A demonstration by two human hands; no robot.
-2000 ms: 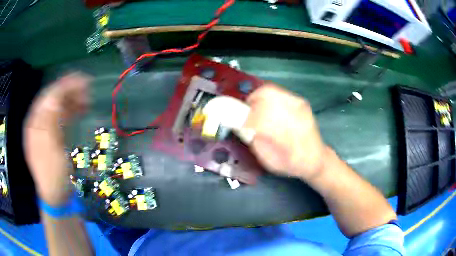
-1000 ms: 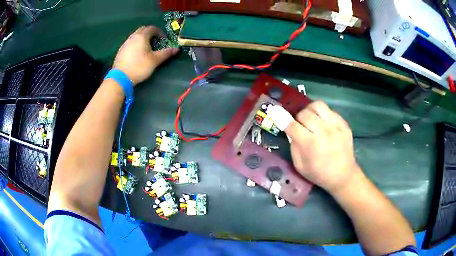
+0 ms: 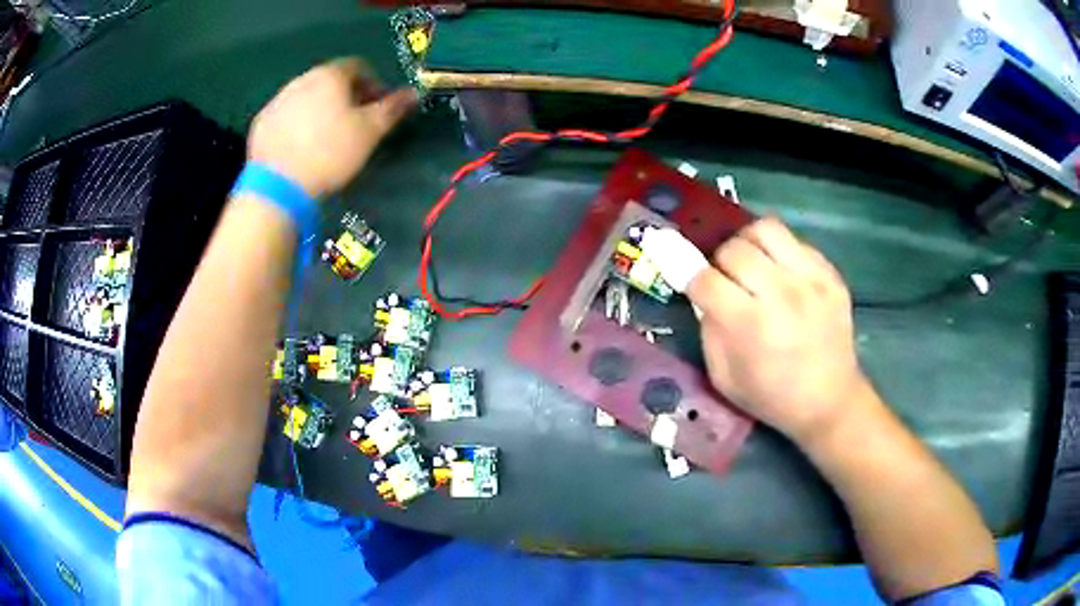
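Observation:
The dark-red test fixture lies tilted on the green mat. My right hand, with white coverings on its fingertips, grips a small power supply board in the fixture's rectangular opening, beside the grey strip. The fingertips hide part of the board. My left hand, blue band on the wrist, is near the shelf's left end; its fingers are blurred and whether they hold anything cannot be told. A board lies below it. Several loose boards lie left of the fixture.
A red and black lead loops from the shelf to the fixture. A green board is at the shelf's left end. Black divided trays stand at left and right. A white instrument is at upper right.
The view has swung right, then settled. My left hand reached the shelf's left end and has drawn back slightly. A board now lies on the mat below it. My right hand stays at the fixture.

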